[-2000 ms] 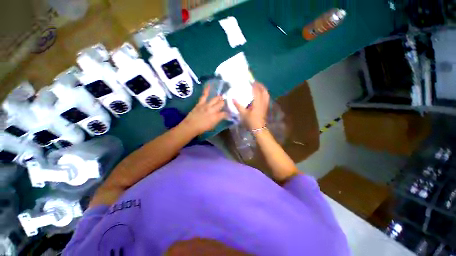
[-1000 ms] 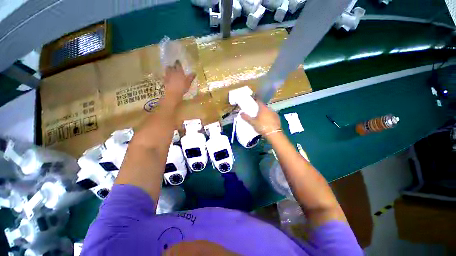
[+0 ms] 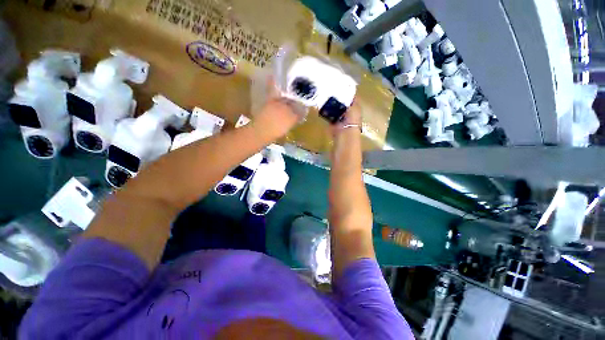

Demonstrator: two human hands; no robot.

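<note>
A white security camera [image 3: 325, 81] is held up over the flattened cardboard sheet [image 3: 149, 50], its round face to the left and black window low. My right hand [image 3: 348, 117] grips it near the black window; the fingers are partly hidden. My left hand [image 3: 282, 118] is at a hazy clear protective cover [image 3: 264, 86] beside the round face; its fingertips are blurred. I cannot tell how far the cover reaches around the camera. More white cameras [image 3: 99, 109] stand in an uneven row along the bench, some partly behind my left forearm.
Bagged cameras [image 3: 25, 252] lie at the lower left. A dark blue cloth [image 3: 219, 232] is near my body. Clear covers [image 3: 308, 242] and an orange-brown bottle [image 3: 401, 237] are at the right. A grey metal frame [image 3: 464, 163] crosses beyond; many cameras [image 3: 411, 56] lie behind it.
My right hand has lifted the camera from the bench and turned it over the cardboard. My left hand has come toward it with the clear cover. The view has turned.
</note>
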